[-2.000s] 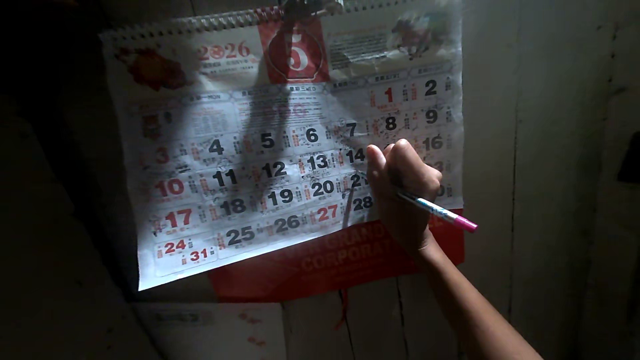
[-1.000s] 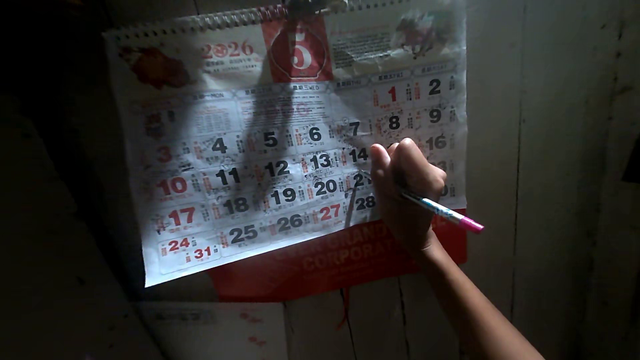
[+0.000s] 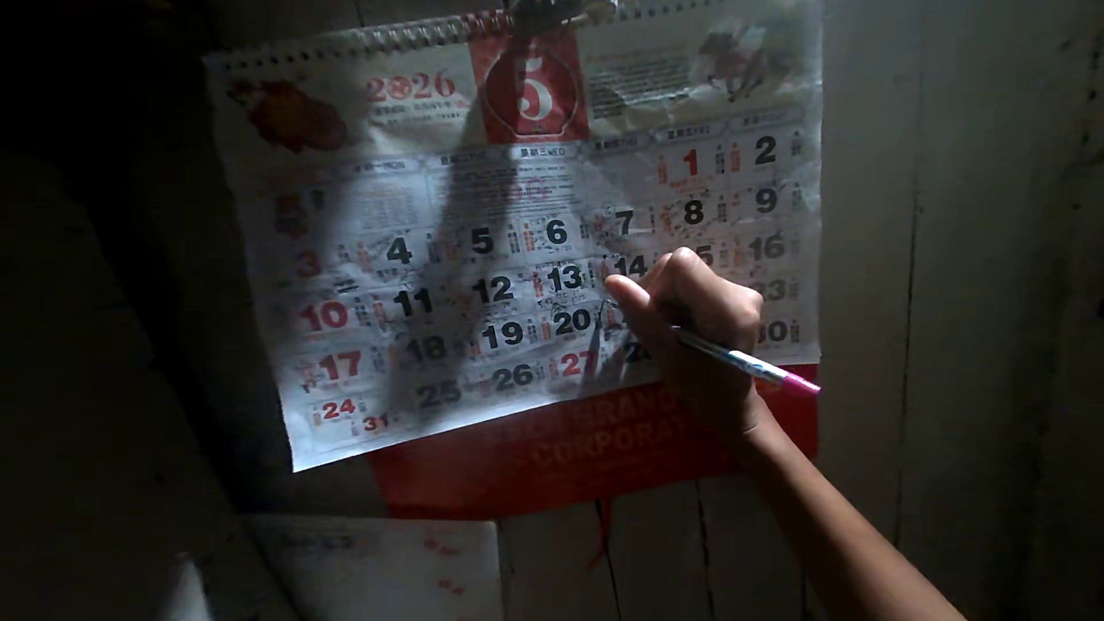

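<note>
A spiral-bound wall calendar page [image 3: 492,328] hangs tilted, with a large 5 at its top and rows of red and black dates. My right hand [image 3: 699,319] is at the page's lower right, closed around a pen [image 3: 742,358] with a pink end that points down to the right. The hand covers some dates beside 14 and 20, and the pen's tip is hidden behind the fingers. My left hand is out of view.
A red backing sheet [image 3: 517,470] with lettering shows below the page. Dark metal, perhaps a clip [image 3: 548,13], sits at the top binding. A pale paper sheet [image 3: 405,573] is at the lower left, on a wall of boards [image 3: 871,302].
</note>
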